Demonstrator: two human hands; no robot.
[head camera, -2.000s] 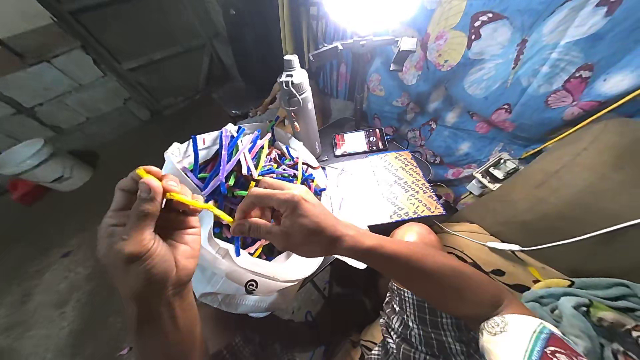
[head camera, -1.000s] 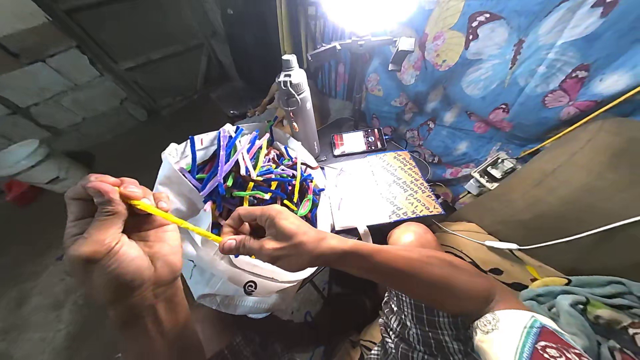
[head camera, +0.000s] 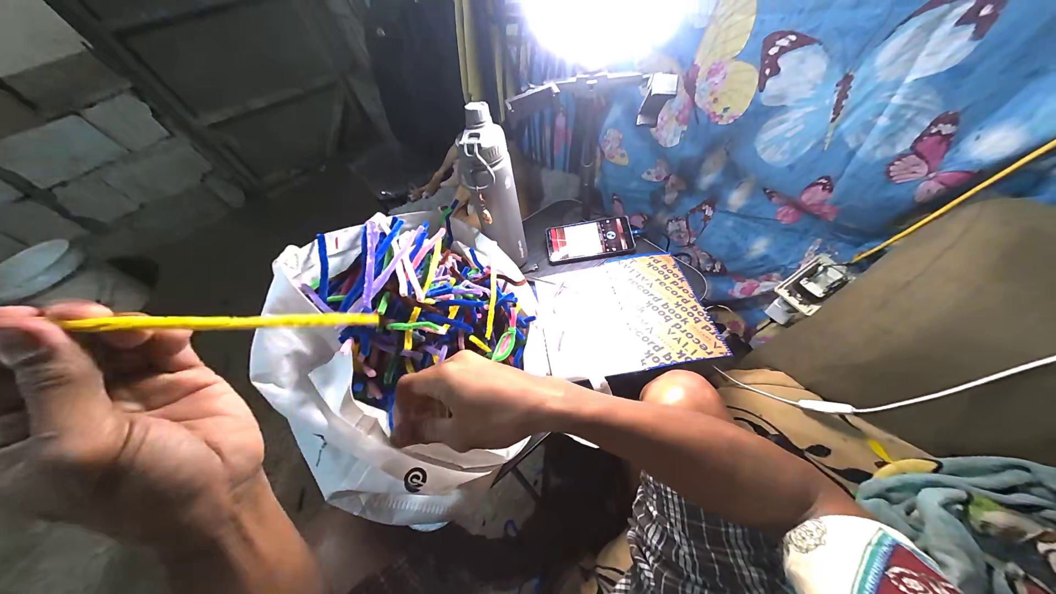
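A yellow fuzzy stick, like a twisted pipe cleaner (head camera: 223, 322), is pinched between the thumb and fingers of my left hand (head camera: 124, 421) at the left. It points right, level, its free end over the white plastic bag (head camera: 330, 437). My right hand (head camera: 466, 404) is at the front part of the bag's opening, off the yellow stick, with its fingers curled and the fingertips partly hidden. Whether it holds anything cannot be told. Many short fuzzy sticks (head camera: 437, 289) in blue, purple, pink, green and yellow fill the bag.
Behind the bag stands a grey bottle (head camera: 495, 190). A phone (head camera: 591, 239) and a record book (head camera: 635, 313) lie to its right, under a bright lamp (head camera: 602, 25). A white cable (head camera: 825, 406) crosses the right side. A white bucket (head camera: 66, 272) stands at the far left.
My right hand has let go of the yellow stick's end and moved down to the bag's front part. My left hand still holds the stick, now further left and level.
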